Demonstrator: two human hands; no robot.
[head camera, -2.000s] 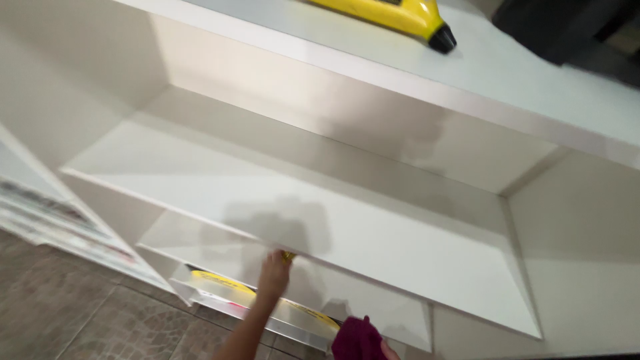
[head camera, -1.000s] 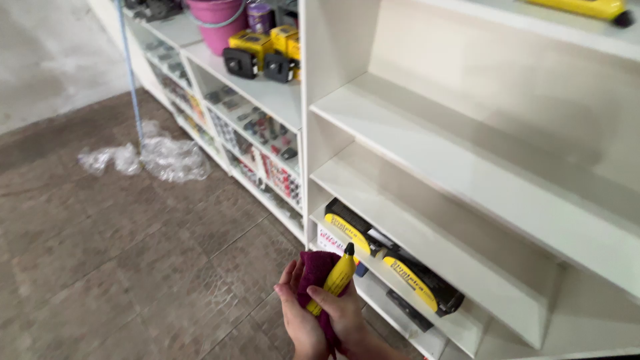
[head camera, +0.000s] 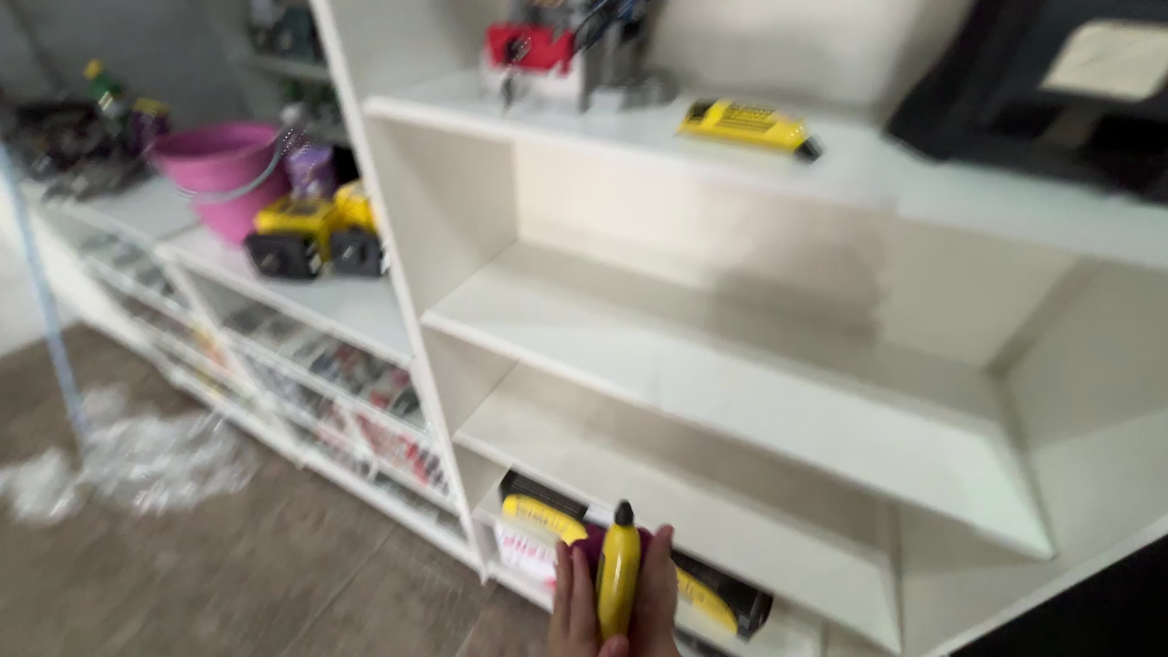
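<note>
Low in the view, a yellow tube or bottle with a black tip (head camera: 620, 570) stands upright between my two hands, with a magenta cloth (head camera: 593, 540) partly hidden behind it. My left hand (head camera: 575, 602) lies along its left side and my right hand (head camera: 655, 598) along its right side. Behind the hands, black and yellow packages (head camera: 545, 516) lie on a low shelf. Another yellow tube with a black cap (head camera: 748, 126) lies on the upper shelf of the white shelving unit (head camera: 712, 365).
A pink bucket (head camera: 224, 173) and yellow and black boxed tools (head camera: 297, 233) stand on the lower cabinet at left. Clear plastic wrap (head camera: 169, 456) lies on the tiled floor near a blue pole (head camera: 41, 292). A dark object (head camera: 1031, 100) occupies the upper right shelf.
Two seconds ago my hands were apart, by the low shelves; now they are together around the yellow tube and cloth. Since one second ago, the view has swung up toward the upper shelf.
</note>
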